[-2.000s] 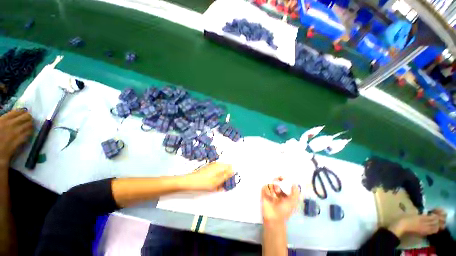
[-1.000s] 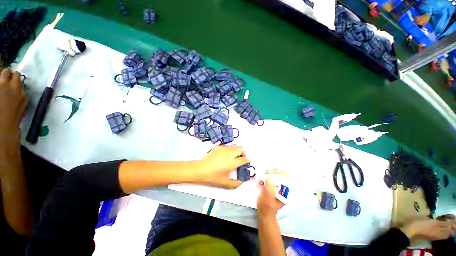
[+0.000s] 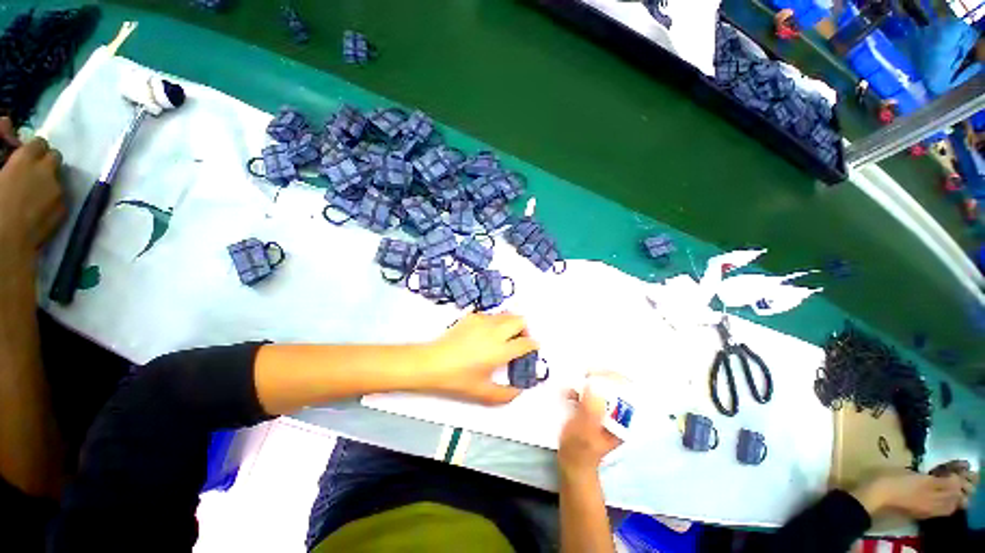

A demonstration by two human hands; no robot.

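Note:
My left hand (image 3: 481,356) rests on the white work sheet (image 3: 416,410) and holds a small dark plaid bag piece (image 3: 525,369), its black cord loop pointing right. My right hand (image 3: 585,434) is just right of it and holds a small white glue bottle (image 3: 616,413) with a blue-and-red label. The bottle and the piece are apart. A heap of plaid pieces (image 3: 394,173) lies beyond my left hand. One piece (image 3: 254,261) lies alone at left. Two pieces (image 3: 699,432) lie right of my right hand.
Black scissors (image 3: 739,373) and white glue bottles (image 3: 761,292) lie at right. A hammer (image 3: 103,184) lies at left. Neighbours' hands (image 3: 918,491) show at both edges, the right one by a brown board (image 3: 864,443). Beyond are the green conveyor belt (image 3: 486,97) and parts tray (image 3: 783,151).
The view has shifted downward since the earliest frame. My hands came closer together, then the glue bottle moved slightly away from the piece. Both hands keep their hold.

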